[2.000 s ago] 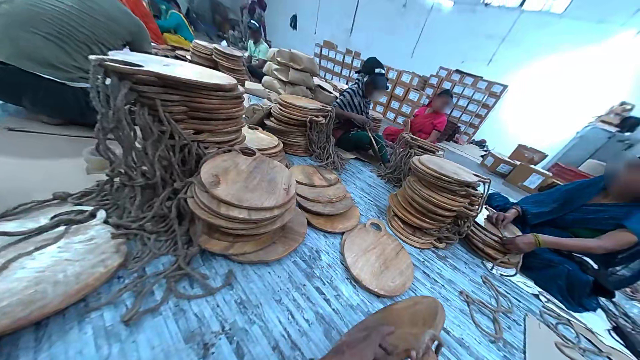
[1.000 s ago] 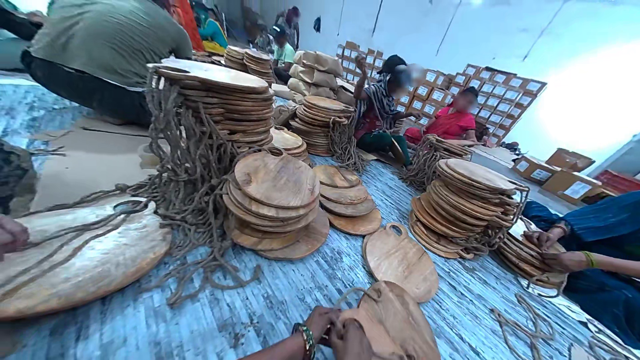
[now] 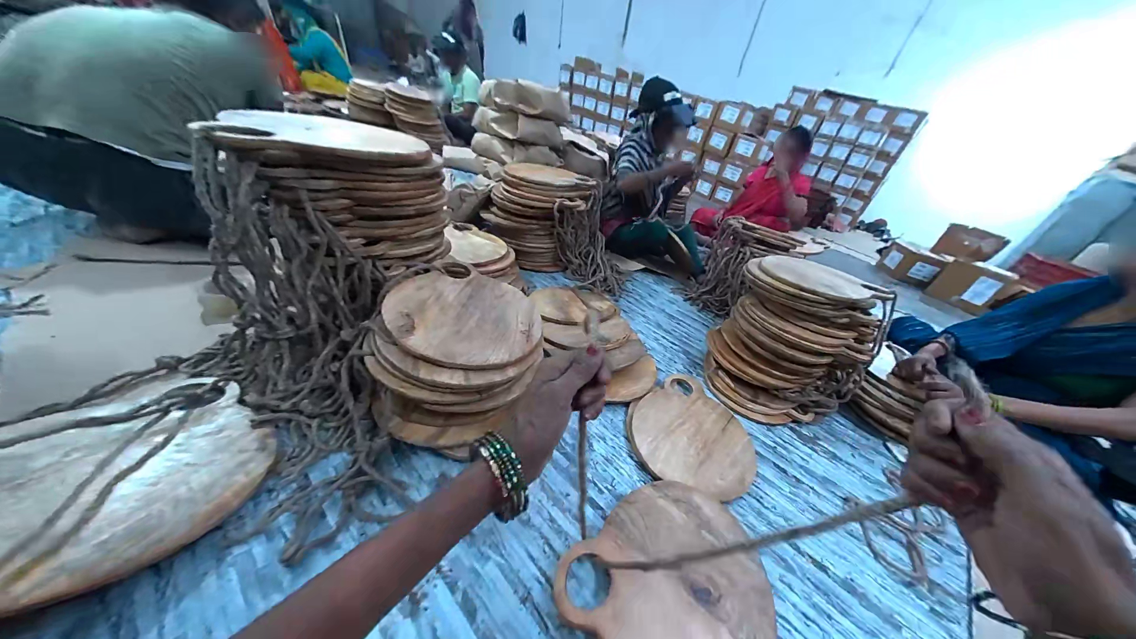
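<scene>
A round wooden board (image 3: pixel 683 568) lies at the bottom centre, its ring handle toward the left. A grey-brown cord (image 3: pixel 772 540) passes through that ring. My left hand (image 3: pixel 561 395), with bangles at the wrist, is closed on one part of the cord above the ring. At the right, my right hand (image 3: pixel 963 453) grips the other part, drawn out in a nearly straight line. Another round board (image 3: pixel 692 439) rests just beyond. Left of my left hand stands a short stack of boards (image 3: pixel 461 324).
Tall board stacks with hanging cords stand at left (image 3: pixel 355 191) and right (image 3: pixel 799 328). A large corded board (image 3: pixel 133 488) lies at lower left. A co-worker's blue sleeve (image 3: pixel 1021 324) is at right. Other people sit farther back, near stacked cartons (image 3: pixel 834 146). Loose cord (image 3: pixel 905 532) lies on the floor.
My hands were together at the near board a second ago; now they are raised and wide apart, with the cord stretched between the ring and my right hand.
</scene>
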